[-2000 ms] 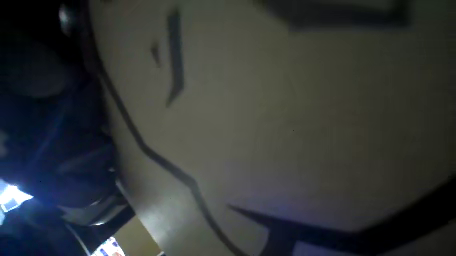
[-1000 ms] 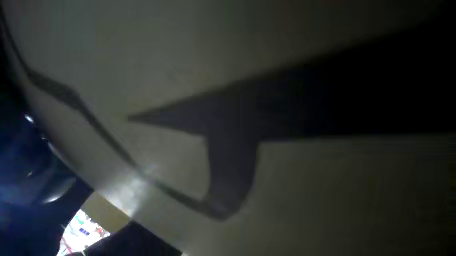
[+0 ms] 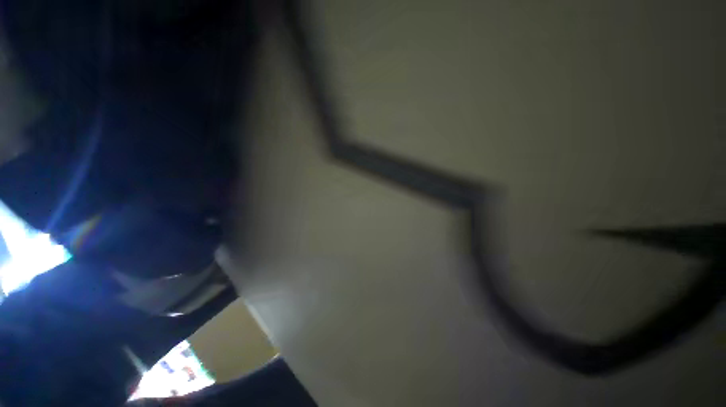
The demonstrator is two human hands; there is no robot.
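A pale T-shirt [image 3: 382, 262] with thick black angular lines fills the middle and right of the head view, very close and blurred. A dark jacket [image 3: 159, 119] covers the left side beside it. My left hand and my right hand are not in view. What holds the camera is hidden.
A small tan patch [image 3: 235, 342], perhaps a carton, shows at the lower left. Beside it is a bright, overexposed patch [image 3: 175, 374] with small coloured marks. Another bright glare [image 3: 24, 250] shows at the left edge.
The shirt's black lines have shifted right in the picture since one second ago, and the large dark shape has mostly left at the right. More dark jacket and a bright glare show at the left.
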